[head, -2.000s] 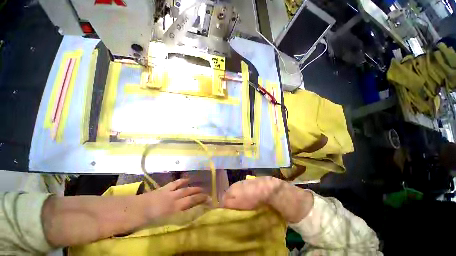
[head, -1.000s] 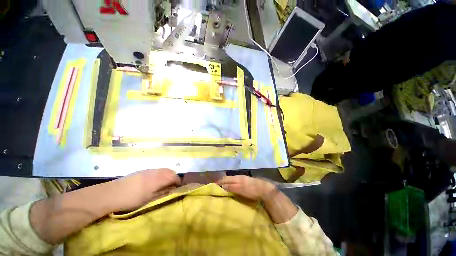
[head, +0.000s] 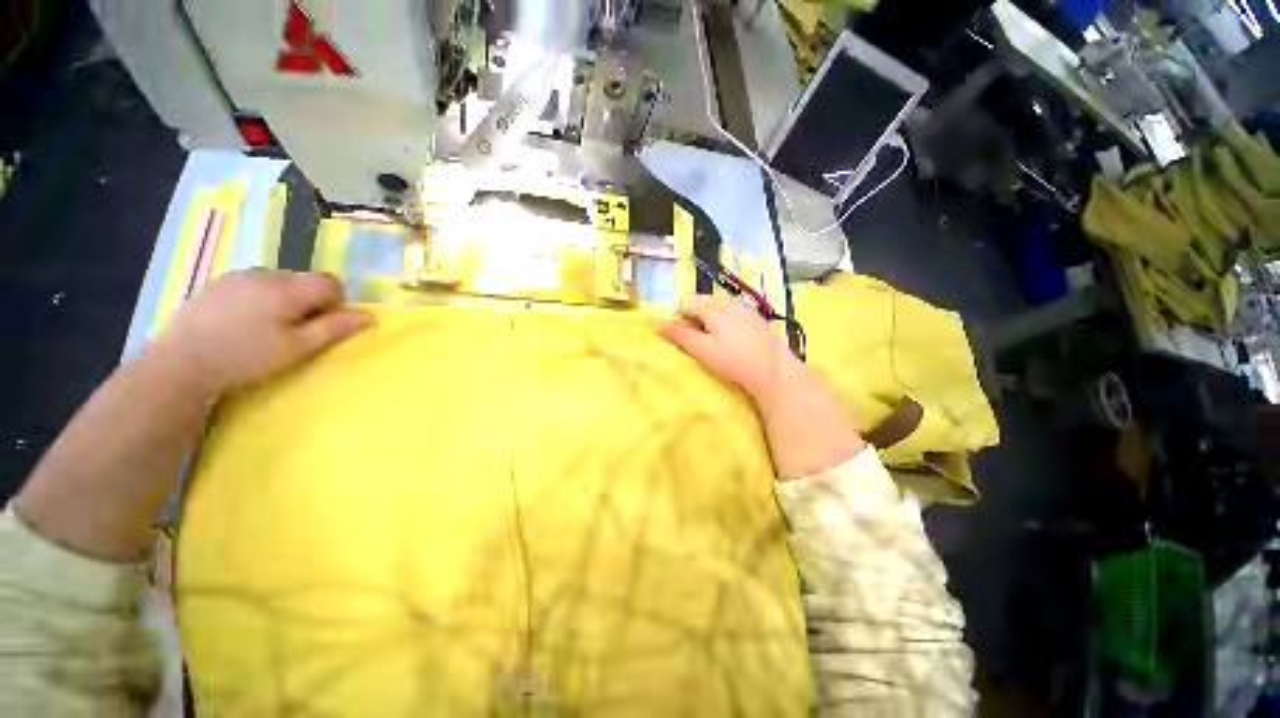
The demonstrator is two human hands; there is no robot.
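A yellow tote bag body (head: pixel 491 491) lies spread over the template plate (head: pixel 169 260), its bound top edge running straight just in front of the clamp (head: pixel 520 267) under the lit machine head. My left hand (head: pixel 260 330) grips the bag's top left corner with thumb and fingers. My right hand (head: pixel 737 344) grips the top right corner. The red-handled thread snips (head: pixel 751 292) lie right of the clamp, just behind my right hand. The strap handles are not visible.
The white pattern sewing machine (head: pixel 330 105) stands behind the clamp. A stack of yellow bags (head: pixel 905 358) is at the right. A control panel (head: pixel 849 119) is behind it. A green crate (head: pixel 1148 610) and more yellow bags (head: pixel 1186 232) are farther right.
Both hands have moved forward from the table's front edge to near the clamp, and spread apart. The bag has come with them and now covers most of the template plate.
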